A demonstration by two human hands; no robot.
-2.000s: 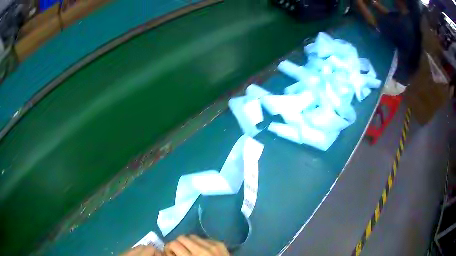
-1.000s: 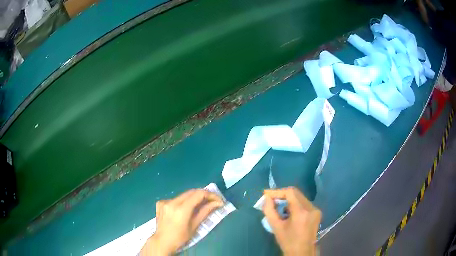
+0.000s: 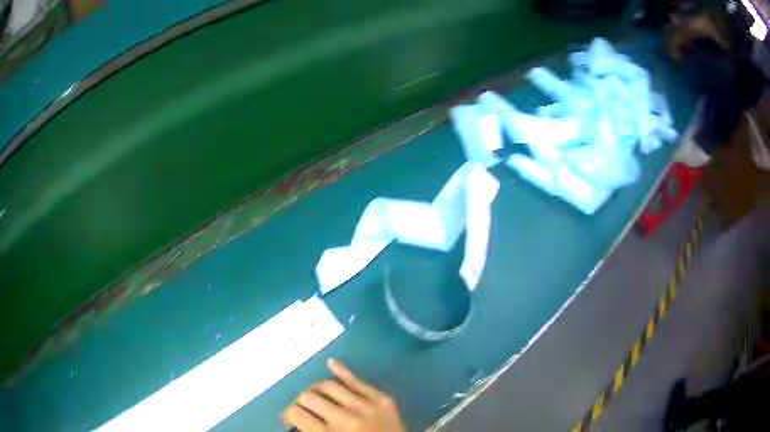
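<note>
A wide white label strip (image 3: 228,367), faintly printed near its far end, lies flat on the blue-green worktop at the lower left. My right hand (image 3: 350,405) is at the bottom edge, just below and right of the strip's end. Its fingers point left, the outer one apart; the thumb and what lies under the fingers are hidden. My left hand is out of the picture. A folded pale backing paper (image 3: 405,221) zigzags beyond the strip, and a thin curled ribbon (image 3: 422,334) loops on the worktop right of the strip's end.
A heap of pale blue backing paper (image 3: 591,126) lies on the far right worktop. The green conveyor belt (image 3: 253,101) runs beyond the worktop. A person (image 3: 718,84) is at the upper right. A red stool (image 3: 669,198) and yellow-black floor tape (image 3: 650,329) are right of the bench edge.
The view has shifted. My left hand has left the picture and no longer holds the printed strip, which now lies flat. My right hand has moved left and down toward the bottom edge.
</note>
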